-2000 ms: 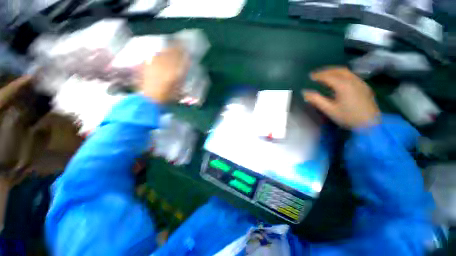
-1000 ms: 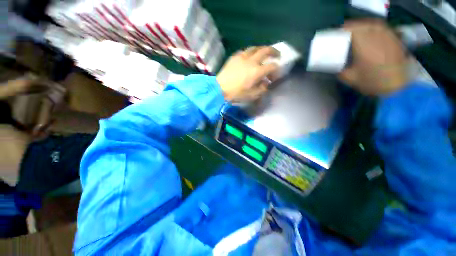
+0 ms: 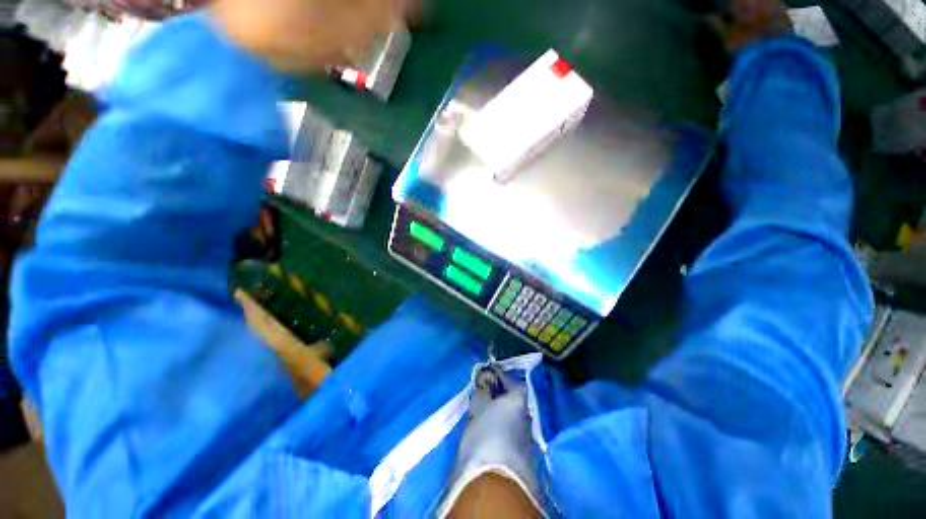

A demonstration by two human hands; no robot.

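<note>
A white product box (image 3: 528,114) with a red mark at its upper end lies slantwise on the shiny pan of the digital scale (image 3: 619,193). Green digits are lit on the display. My left hand (image 3: 310,28) is blurred and cut off by the top edge, above a white box (image 3: 385,63) with a red end; whether it grips anything cannot be told. My right hand (image 3: 751,18) is small, dark and blurred at the top right edge, beside a white box (image 3: 813,25); its fingers cannot be made out.
A short row of boxes (image 3: 327,167) stands left of the scale on the dark green bench. More white boxes (image 3: 96,46) are at the upper left. Greyish boxes (image 3: 894,32) are at the upper right, and pale packed items (image 3: 896,375) at the right edge.
A box now lies on the pan, away from both hands. My left hand has moved from the pan up and left; my right hand has moved up and away from the scale.
</note>
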